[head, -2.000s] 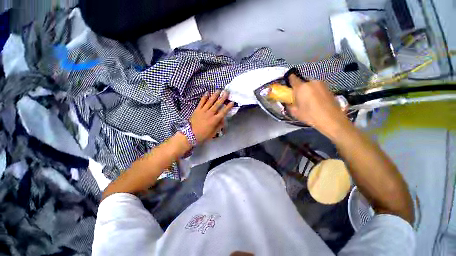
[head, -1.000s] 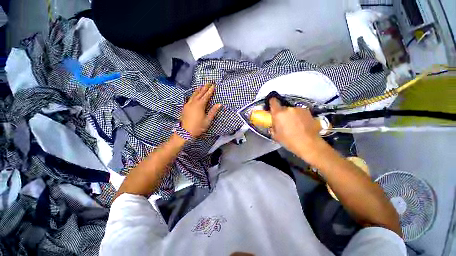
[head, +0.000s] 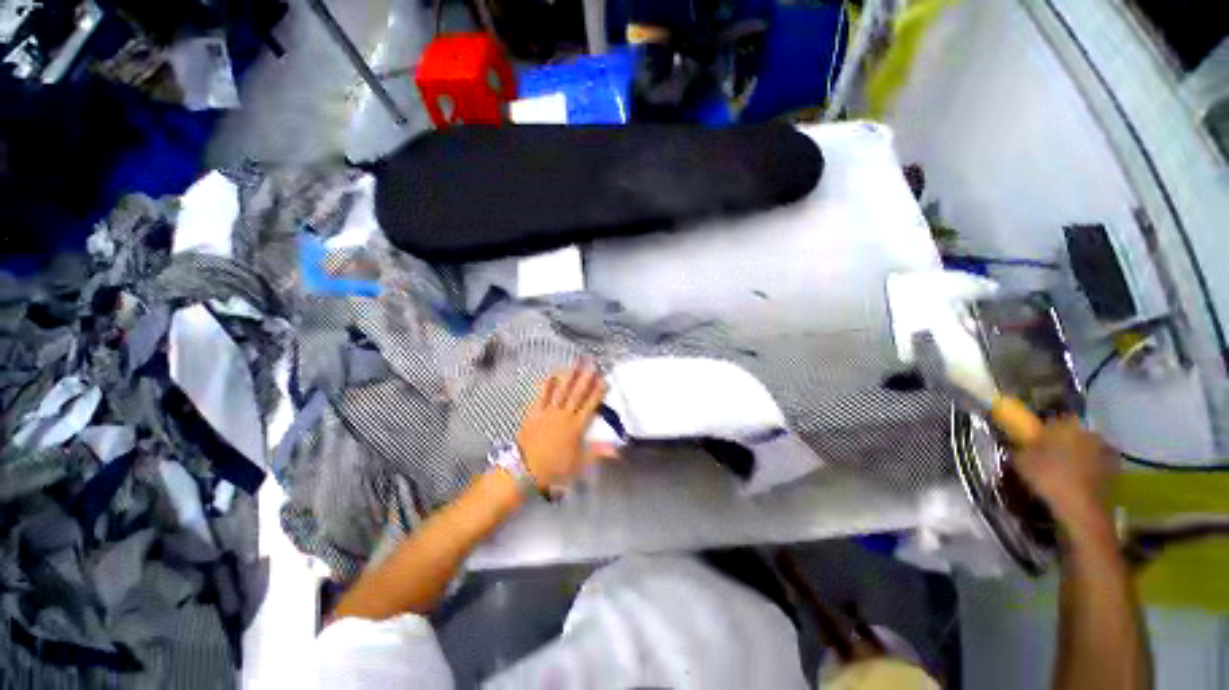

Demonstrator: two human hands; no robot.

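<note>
The checked garment piece (head: 512, 364) lies across the white-topped table, looking grey and striped, with white pocketing (head: 694, 399) on top and a dark strip along its lower edge. My left hand (head: 563, 429) lies on the cloth at the left end of the white pocketing, fingers spread, slightly blurred. My right hand (head: 1067, 465) is at the right end of the table, closed on the orange-yellow handle of the steam iron (head: 1014, 419), beside the iron rest (head: 1035, 351). The iron is blurred; whether it touches the rest I cannot tell.
A long black pressing board (head: 600, 186) lies at the far side of the table (head: 755, 276). A garment pile (head: 128, 499) is at left, with a blue strip (head: 334, 270). A press cloth (head: 950, 324) is beside the iron rest. A red object (head: 465, 78) stands beyond.
My right hand has moved the iron right, off the garment to the iron rest. The view has tilted up, showing more of the far side. My left hand stays on the cloth.
</note>
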